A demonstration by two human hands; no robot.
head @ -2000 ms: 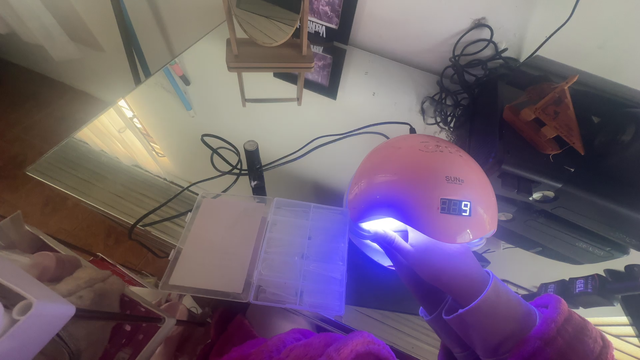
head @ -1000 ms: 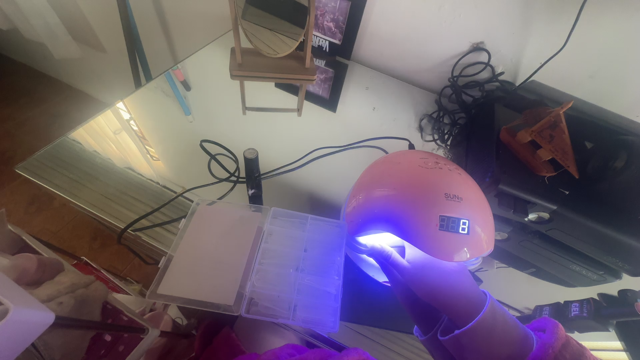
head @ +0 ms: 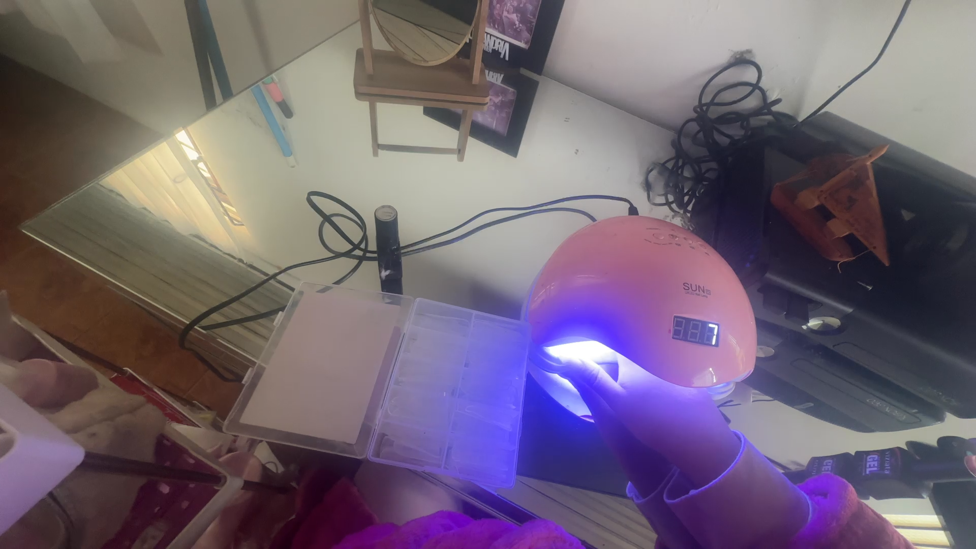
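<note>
A pink dome-shaped nail lamp stands on the glossy table, its display lit and violet light glowing from its opening. At that opening is my right hand, its fingertips close together under the rim; glare hides whether they grip anything. Another wrist or cuff edge shows just beneath it, overlapping, and I cannot tell whether it belongs to my left hand. Left of the lamp lies an opened clear plastic compartment case, with clear pieces, probably nail tips, in its compartments. Its lid is folded back to the left, a pale sheet inside.
Black cables loop behind the case near a small black cylinder. A wooden stand mirror is at the back beside dark cards. To the right are a black printer-like device, an orange holder and gel bottles.
The number on the lamp's display has dropped from 9 through 8 to 7. The visible hand has stayed at the glowing opening, and the case still lies open.
</note>
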